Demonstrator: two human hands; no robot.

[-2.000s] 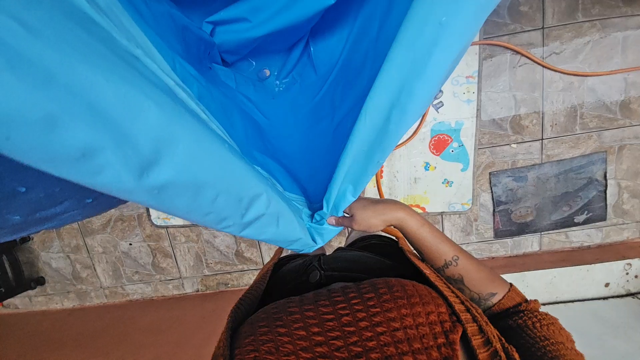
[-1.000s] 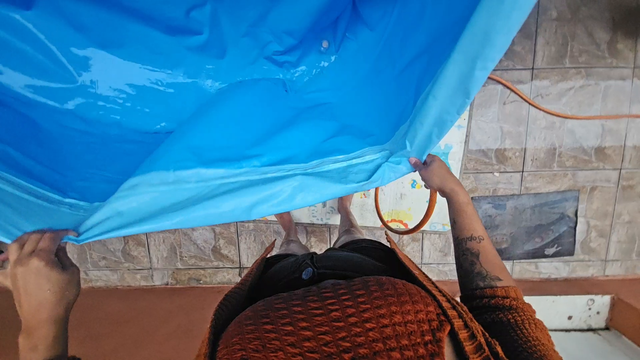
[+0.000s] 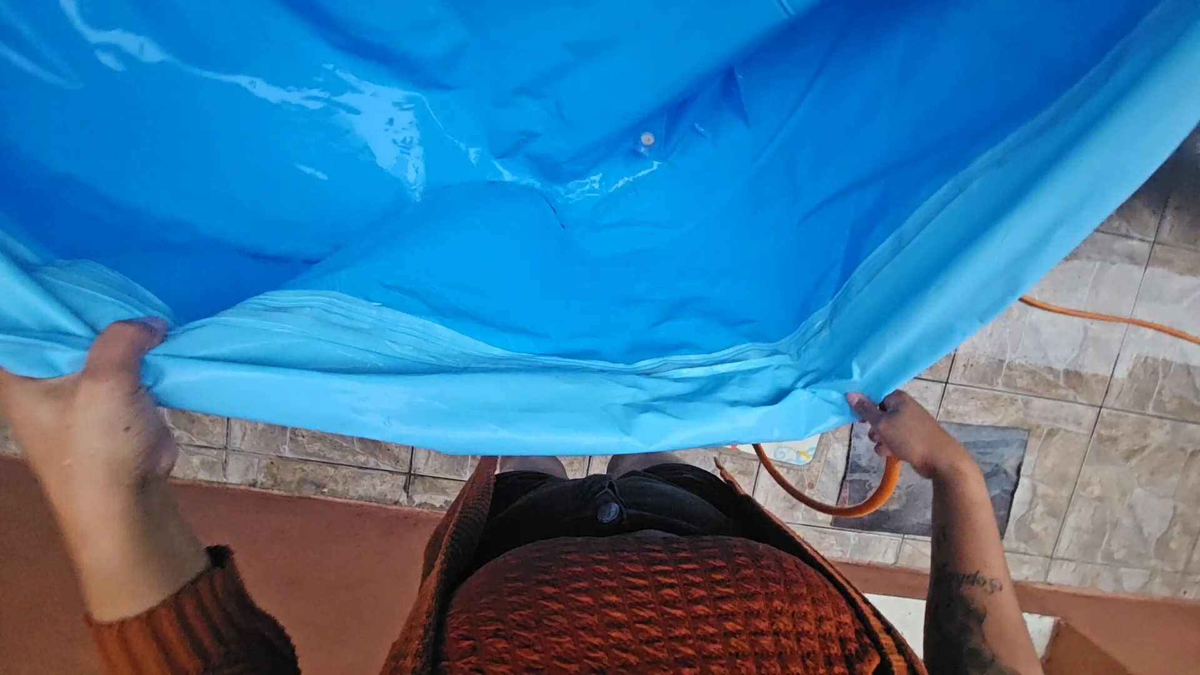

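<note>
A large blue plastic sheet, shaped like a pool liner, spreads across the upper view, with a lighter blue rim and wet, shiny patches inside. My left hand grips the gathered rim at the left, thumb on top. At the right, my right hand pinches the same rim near a corner fold. Between both hands the rim hangs in a slightly sagging band. A small round fitting shows on the inner surface. Whatever lies beneath the sheet is mostly hidden.
An orange hose loops below my right hand, and a further length crosses the tiled floor at the right. A dark flat panel lies on the tiles. A reddish-brown ledge runs close to my body.
My left hand, out of view two seconds ago, now holds the rim. The sheet's opening has widened from a narrow V to a broad edge. My right hand keeps its hold.
</note>
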